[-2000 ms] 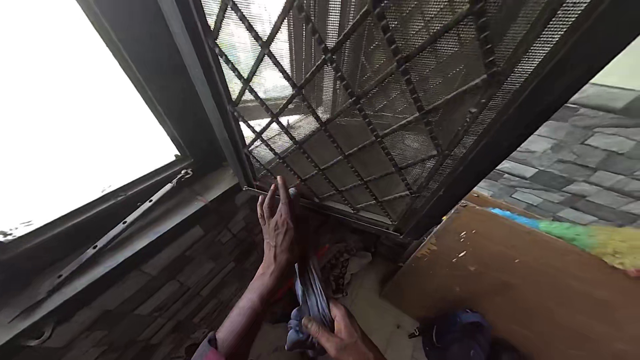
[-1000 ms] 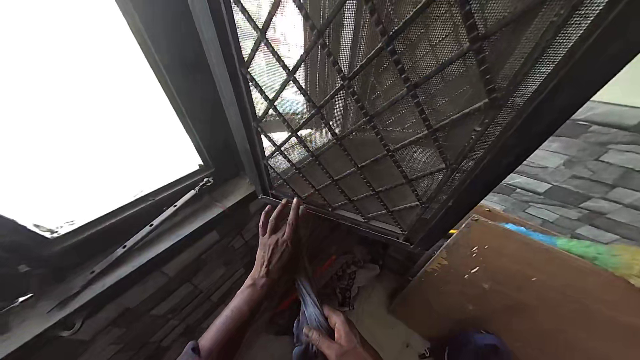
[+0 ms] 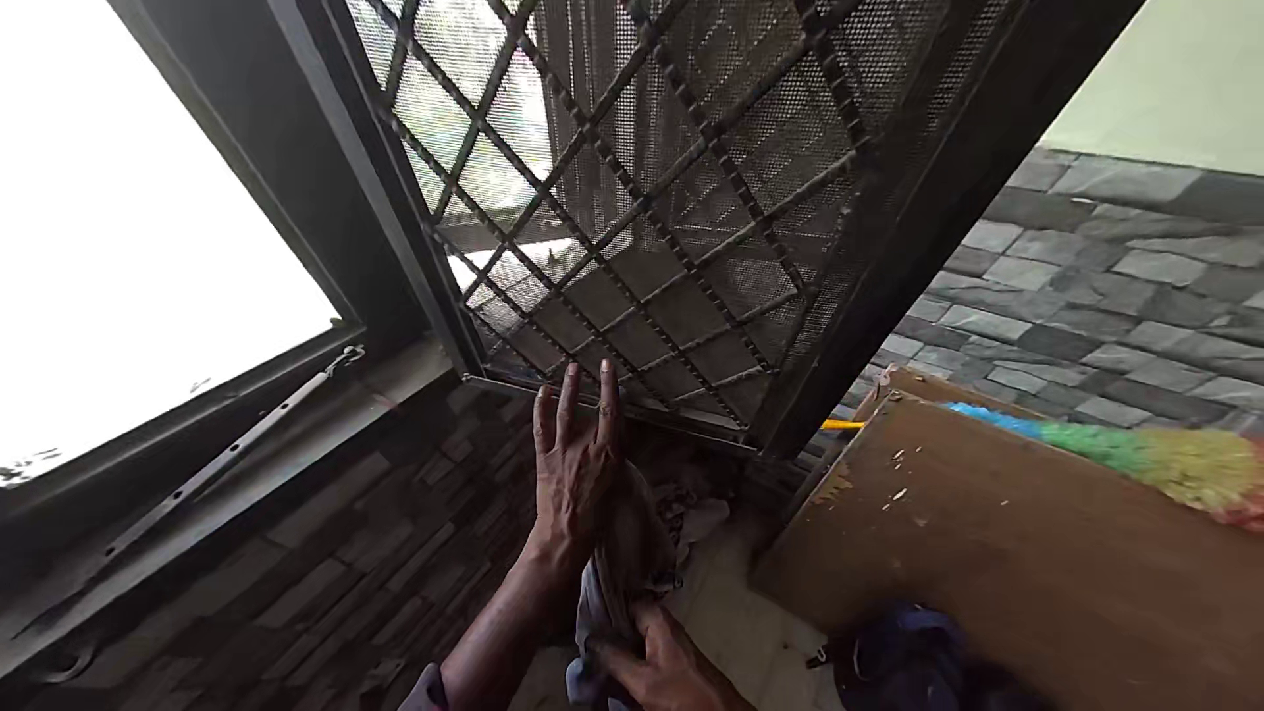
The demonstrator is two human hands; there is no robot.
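Note:
A dark window shutter frame [image 3: 894,247] with a diamond-pattern metal grille [image 3: 642,202] and wire mesh stands swung open before me. My left hand [image 3: 576,464] has its fingers raised and slightly apart at the bottom rail of the shutter, fingertips over the lower edge of the grille. Below and to its right, my right hand [image 3: 657,657] grips a grey cloth [image 3: 604,602]. The cloth's upper part runs up beside my left wrist; whether the left palm touches it is hidden. A perforated metal window stay [image 3: 212,464] lies along the sill to the left.
The window sill [image 3: 286,439] runs along the left above a dark stone-clad wall [image 3: 306,573]. At the right stands a brown wooden board or cabinet [image 3: 987,533] with a multicoloured duster [image 3: 1136,449] on it. A dark blue bag or cloth [image 3: 908,662] lies at the bottom. Grey stone cladding [image 3: 1126,286] covers the wall behind.
Both hands stay near the shutter's lower rail, the right one still holding the cloth. The cloth has shifted and its upper part now spreads beside my left wrist.

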